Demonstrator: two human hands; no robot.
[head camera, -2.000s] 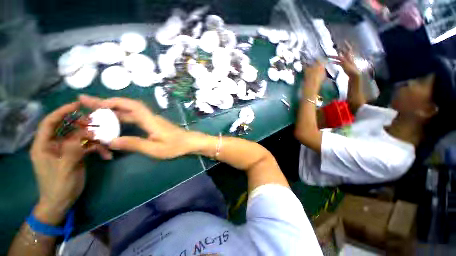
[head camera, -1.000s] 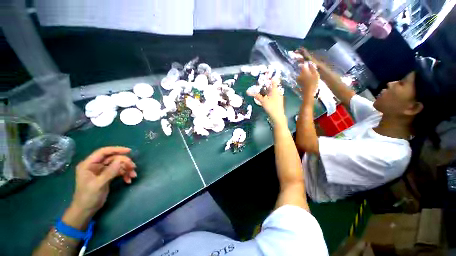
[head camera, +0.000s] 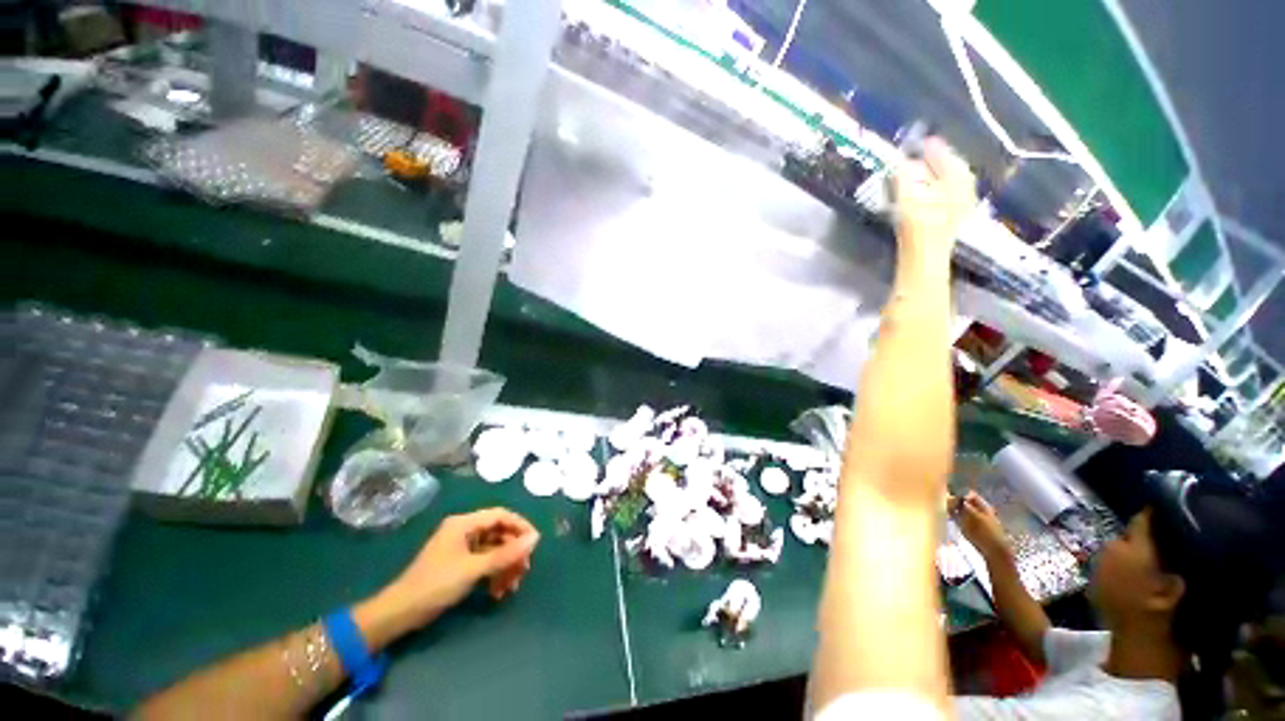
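My left hand (head camera: 486, 551), with a blue wrist band (head camera: 351, 651), is above the green bench with its fingers curled; whether it holds something small cannot be told. My right hand (head camera: 930, 190) is raised far forward at the upper right, at the height of the shelf. It is blurred, and a small indistinct thing shows at its fingertips. White discs (head camera: 500, 454) lie in a group behind my left hand. A heap of wired white subassemblies (head camera: 693, 510) lies to their right. One wired white piece (head camera: 736, 606) lies apart in front of the heap.
An open white carton (head camera: 313, 448) with green strips, a bag of small metal parts (head camera: 378, 489), an empty clear bag (head camera: 458, 411) and clear blister trays (head camera: 64, 465) are at left. A post (head camera: 493, 197) and shelf stand behind. Another person (head camera: 1127, 592) works at right.
My right hand left the white piece held between both hands, went to the pieces near the other person, then rose far forward. My left hand moved off that piece. The view tilted up and left.
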